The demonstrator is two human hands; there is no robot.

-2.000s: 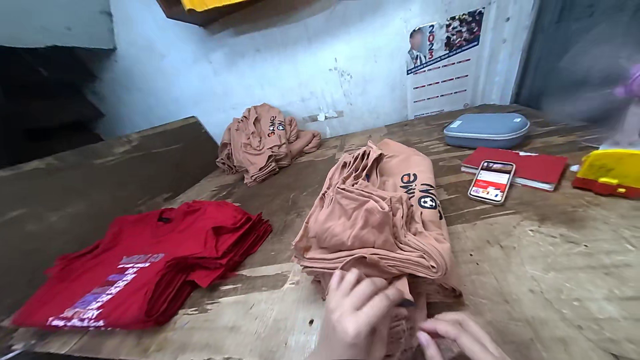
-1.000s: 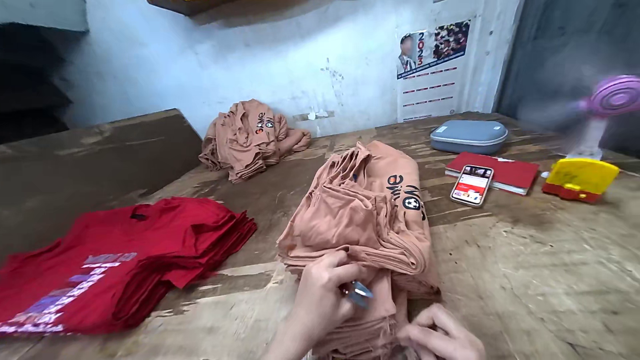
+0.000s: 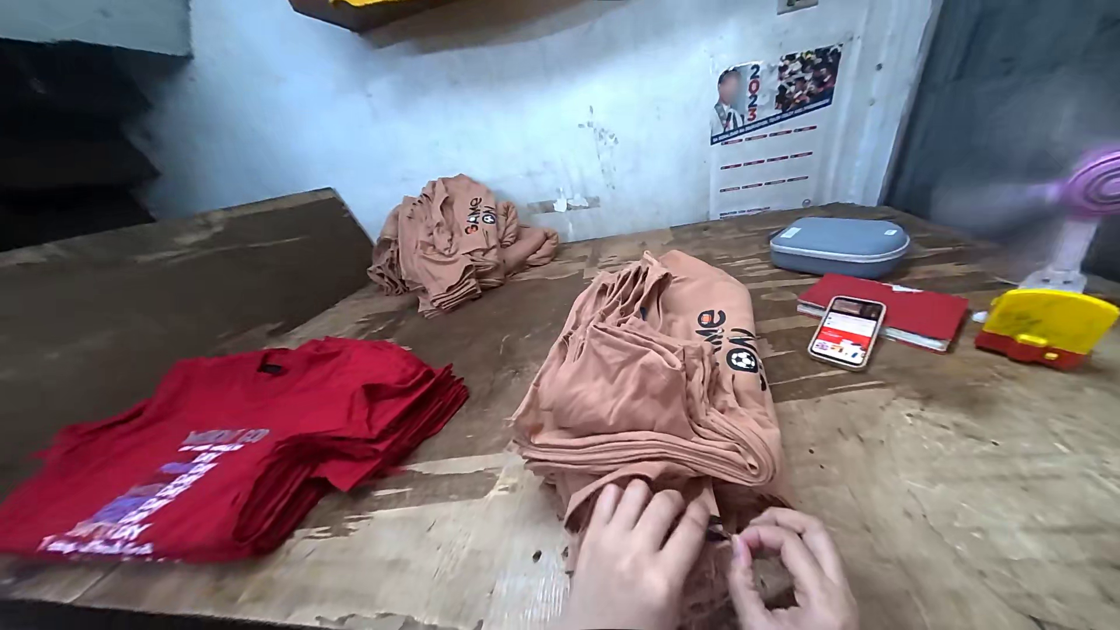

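Note:
A stack of folded peach-brown printed shirts (image 3: 612,385) lies on the wooden table. At its near edge, my left hand (image 3: 634,547) rests on the fabric with its fingers bent over a lower layer; a small dark thing shows beside its fingertips, too hidden to name. Just to the right, my right hand (image 3: 792,564) has thumb and forefinger close together at the edge of the cloth; whether they pinch thread or fabric cannot be told. A stack of red printed shirts (image 3: 289,429) lies to the left.
More peach-brown shirts (image 3: 455,236) are heaped by the wall. At the right are a grey-blue zip case (image 3: 840,245), a red book (image 3: 927,311), a smartphone (image 3: 847,332) with its screen lit, and a pink fan (image 3: 1089,188) behind a yellow and red plastic object (image 3: 1046,324). A wooden board (image 3: 175,271) rises at the left.
The small metallic tool seen in my left hand one second ago is now mostly or wholly hidden. My left hand's fingers have come down onto the cloth, closer to my right hand.

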